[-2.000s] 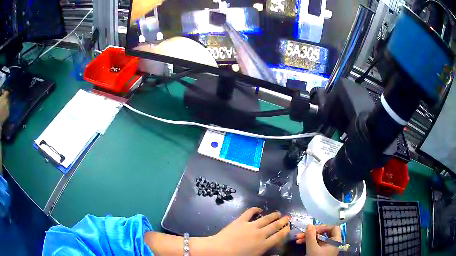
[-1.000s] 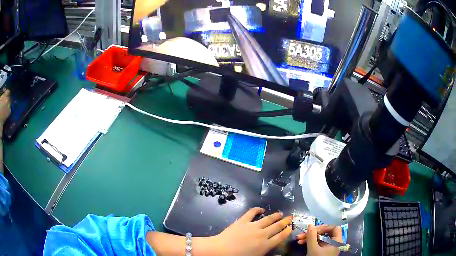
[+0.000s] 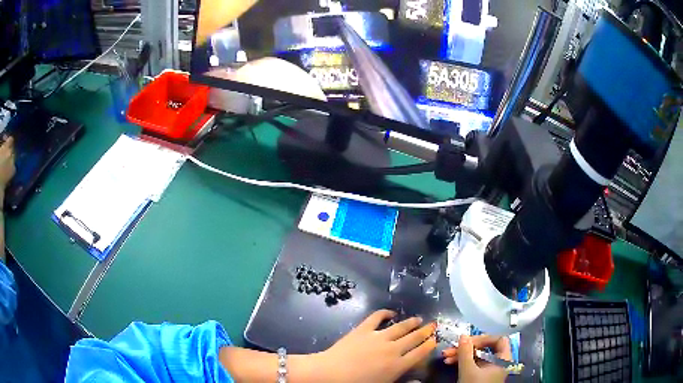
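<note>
My left hand (image 3: 382, 351) lies flat on the black work mat (image 3: 273, 318), its fingertips at small silvery parts (image 3: 453, 329) beside the ring light. Whether the fingers grip a part is too small to tell. My right hand (image 3: 479, 360) holds a thin metallic tweezers-like tool (image 3: 498, 362) by the ring light (image 3: 468, 288), below the video microscope (image 3: 535, 217). The monitor (image 3: 352, 60) shows a fingertip, a dark part marked "5A305" and the pointed tool tip touching or over a silver part. A heap of small black parts (image 3: 323, 284) lies left of the hands.
A white-framed blue box (image 3: 348, 223) and crumpled clear plastic (image 3: 416, 275) lie on the mat. A white cable (image 3: 277, 183) crosses the bench. Red bins stand left (image 3: 168, 105) and right (image 3: 586, 263). A clipboard (image 3: 116, 187) is left, a black tray (image 3: 600, 340) right. Another person's hand shows far left.
My hands stay in nearly the same place. On the monitor, the tool tip and the part under it have shifted slightly. The view has moved a little.
</note>
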